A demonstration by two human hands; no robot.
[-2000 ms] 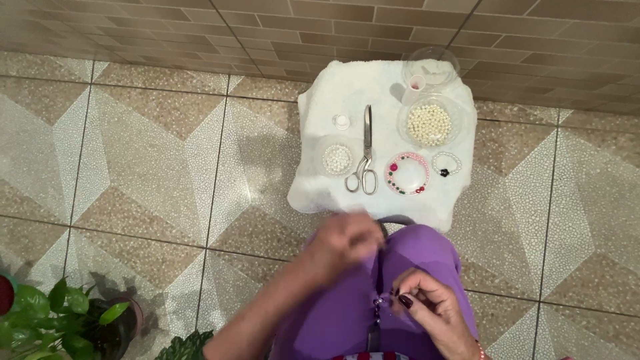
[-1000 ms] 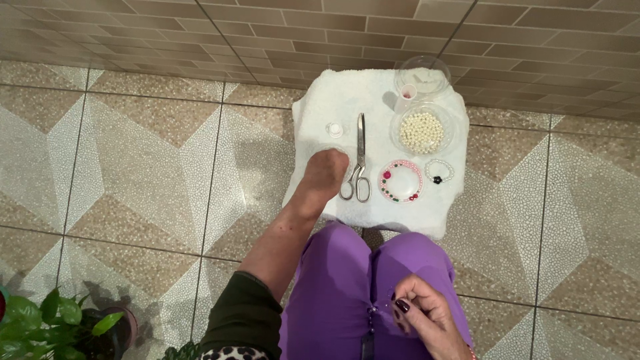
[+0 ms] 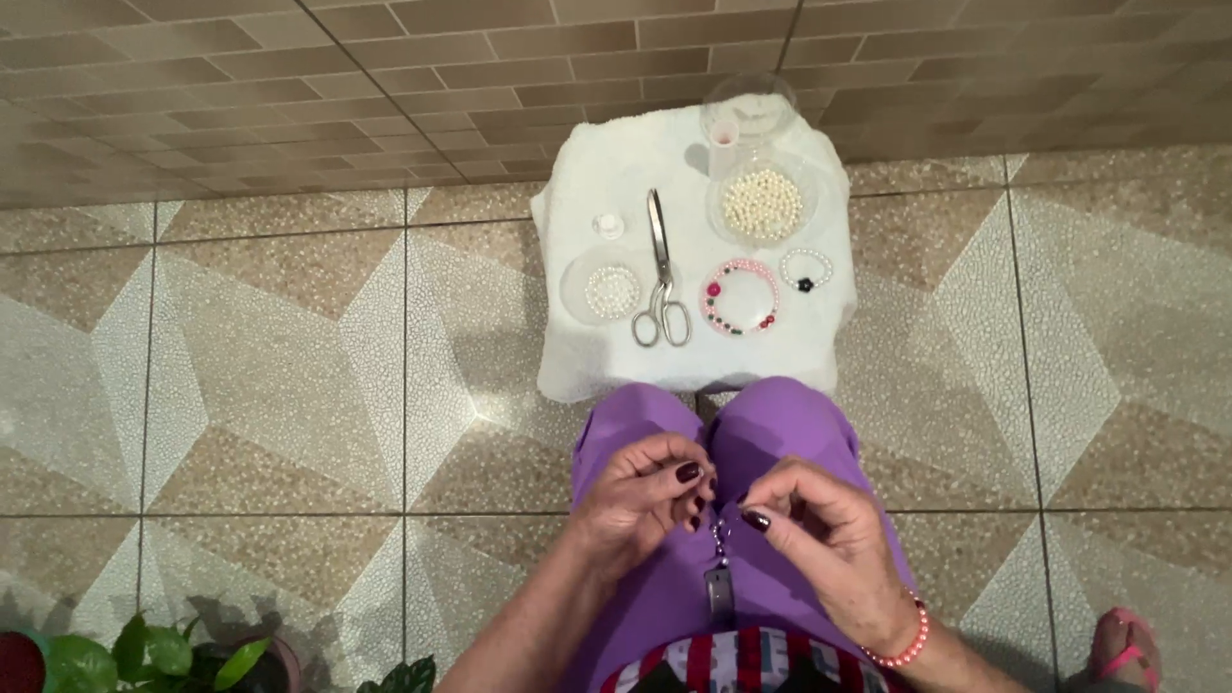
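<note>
Over my lap, my right hand (image 3: 823, 553) pinches the end of a thin beaded strand (image 3: 719, 539) between thumb and index finger; the strand hangs between my hands. Just to its left, my left hand (image 3: 650, 496) has thumb and index fingertips together; whether a bead is between them is too small to tell. On the white towel (image 3: 626, 371) ahead lie metal scissors (image 3: 659, 269), a dish of white beads (image 3: 611, 292), a bowl of cream beads (image 3: 762, 204), a pink beaded bracelet (image 3: 741, 296) in a ring and a small white bracelet with a black flower (image 3: 806, 270).
A clear lid (image 3: 751, 106) and a small pinkish tube (image 3: 724, 144) stand at the towel's back right. A small white item (image 3: 608, 225) lies near the scissors. Beyond is a tiled wall (image 3: 539, 58). Potted plants (image 3: 164, 654) are at lower left, a foot in a pink sandal (image 3: 1126, 650) at lower right.
My left hand was at the dish of white beads one second ago and has come back over my lap beside my right hand. My right hand has stayed over the lap.
</note>
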